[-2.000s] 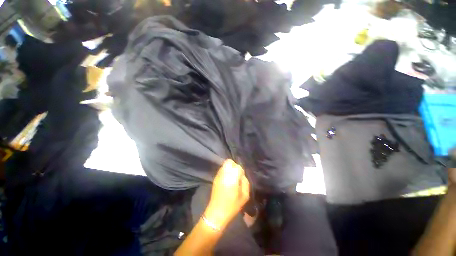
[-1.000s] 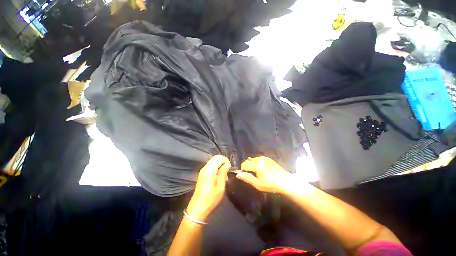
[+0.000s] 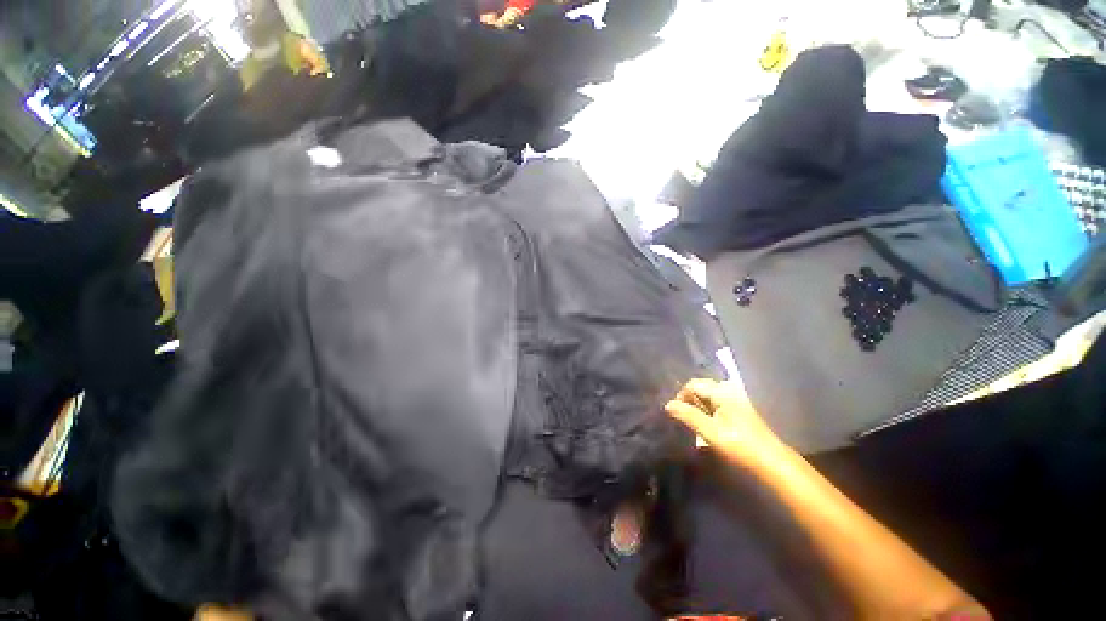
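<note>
The dark grey garment [image 3: 406, 291] lies spread out over the table edge and my lap, its smooth panels and a small white patch near the top showing. My right hand [image 3: 706, 412] is at the garment's right edge, thumb and fingertips pinched together; whether it holds cloth, or a needle too small to see, I cannot tell. Only a small blurred part of my left hand [image 3: 224, 613] shows at the bottom edge, by the garment's lower left; its fingers are hidden. Small dark buttons [image 3: 873, 306] lie in a pile on the grey cloth [image 3: 794, 352], a few set apart to the left.
A black cloth bundle [image 3: 810, 170] lies behind the grey cloth. A blue tray or box [image 3: 1016, 206] is at the right, with striped cloth [image 3: 970, 370] below it. Dark clothing [image 3: 485, 79] is piled at the back. A small yellow item [image 3: 774, 51] is farther back.
The bunched garment has been opened out and now spreads farther left and down. My left hand has moved to the bottom left, my right hand to the right; they are no longer together.
</note>
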